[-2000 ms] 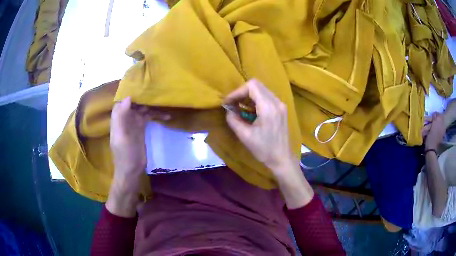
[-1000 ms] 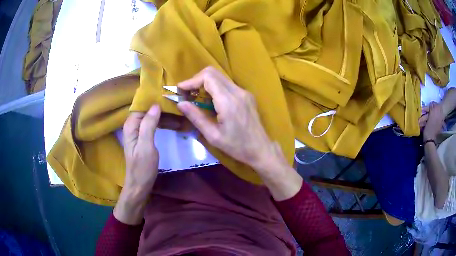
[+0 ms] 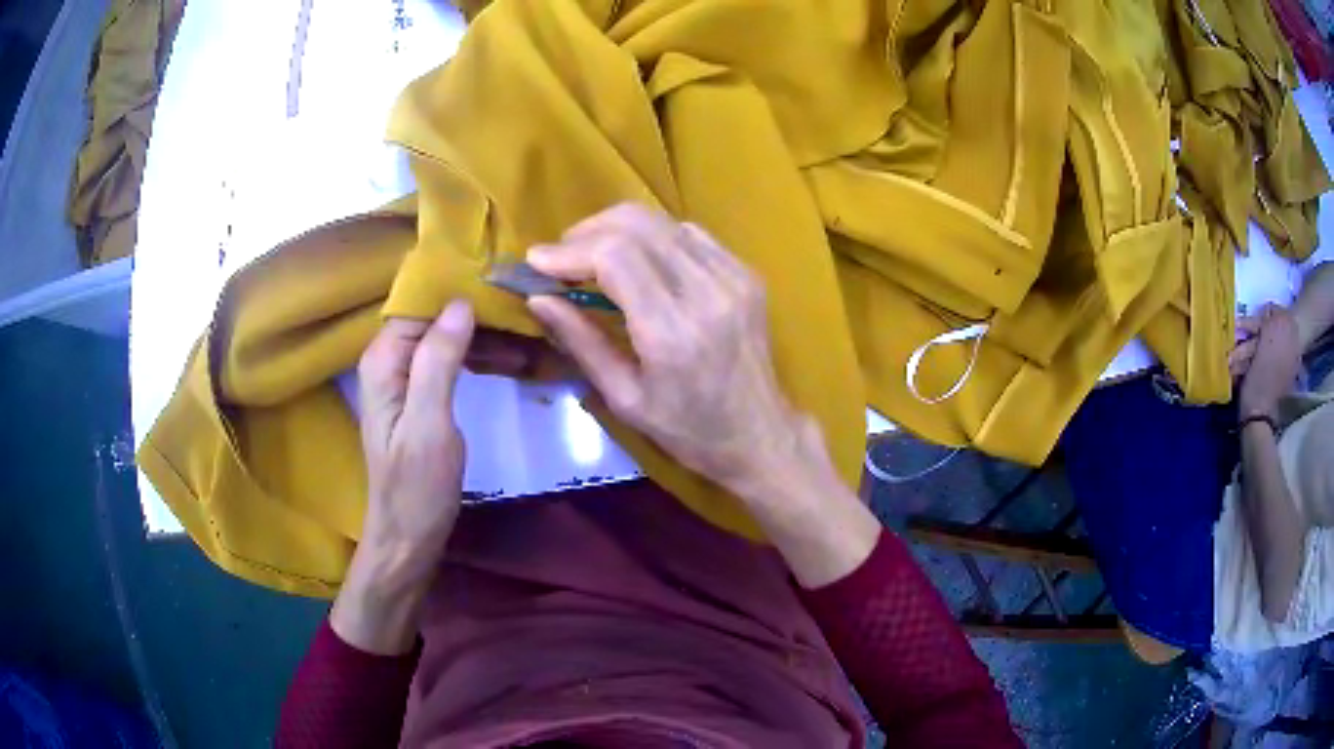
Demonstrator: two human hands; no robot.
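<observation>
A mustard-yellow garment lies spread over the table in front of me. My left hand pinches the garment's folded edge between thumb and fingers at the left of centre. My right hand holds small thread snips. Their silver blades look closed and point left, just over the cloth above my left fingertips. A bit of green handle shows under the right fingers; the rest is hidden in the hand. No thread end can be made out.
More yellow garments are heaped at the right, with a white loop hanging from one. The white tabletop shows at the left. A translucent bin stands at the far left. A seated person's arm is at the right edge.
Since two seconds ago, both hands have come closer together: the right moved left with the snips, and the left grips the cloth edge. The blades, open one second ago, now look closed.
</observation>
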